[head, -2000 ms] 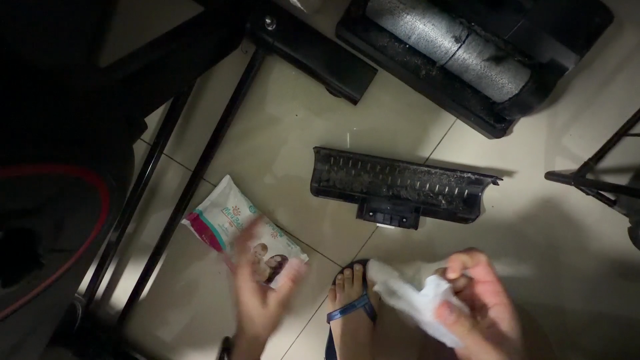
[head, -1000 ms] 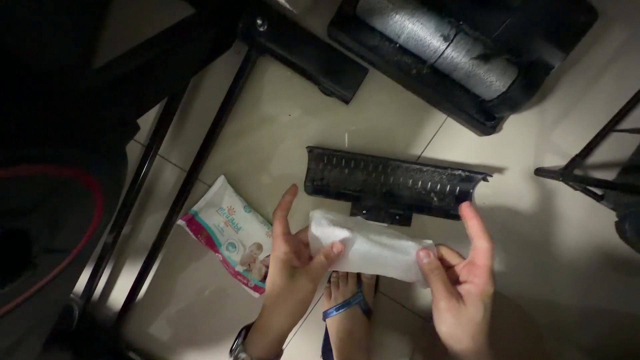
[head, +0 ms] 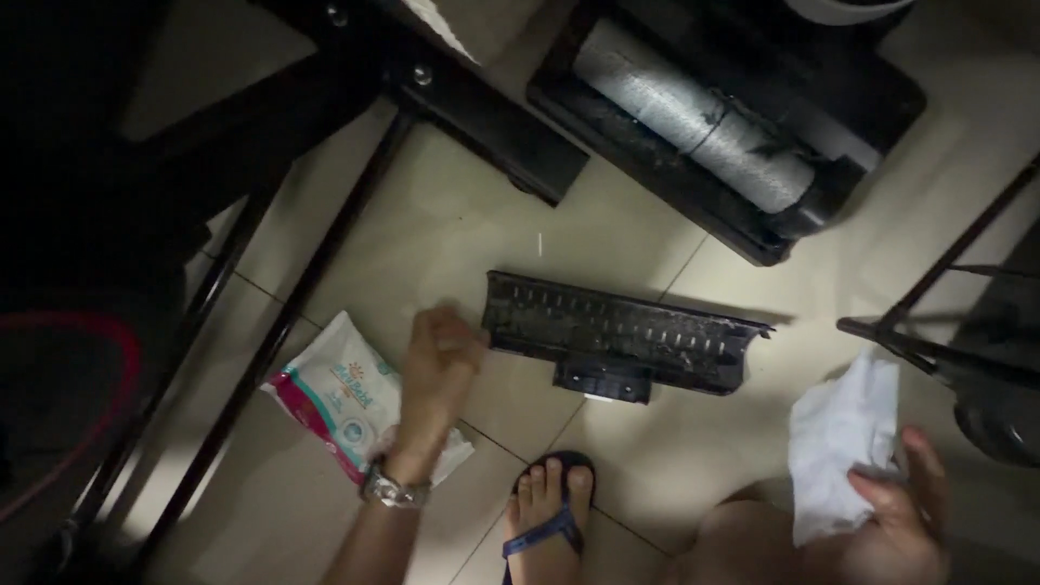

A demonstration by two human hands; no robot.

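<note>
My left hand [head: 445, 345], with a metal watch on its wrist, reaches to the left end of a black slotted plastic cover [head: 613, 325]; its fingers are blurred and partly hidden, so whether they touch or grip it cannot be told. The cover lies on the tiled floor with dust and hair-like debris on it. In my right hand [head: 902, 487] a white wipe [head: 841, 451] is pinched, hanging off to the right of the cover. A soft pack of baby wipes [head: 345, 390] lies partly behind my left wrist.
A black appliance head with a grey roller [head: 699, 118] lies upper right, debris around its roller. A black metal frame [head: 487, 130] with thin legs stands at the left, another thin-legged frame [head: 934, 284] at the right. My foot in a blue flip-flop [head: 548, 520] is below the cover.
The wipe, held between both hands one second ago, is now in my right hand alone, farther right. My left hand has moved up to the cover's left end.
</note>
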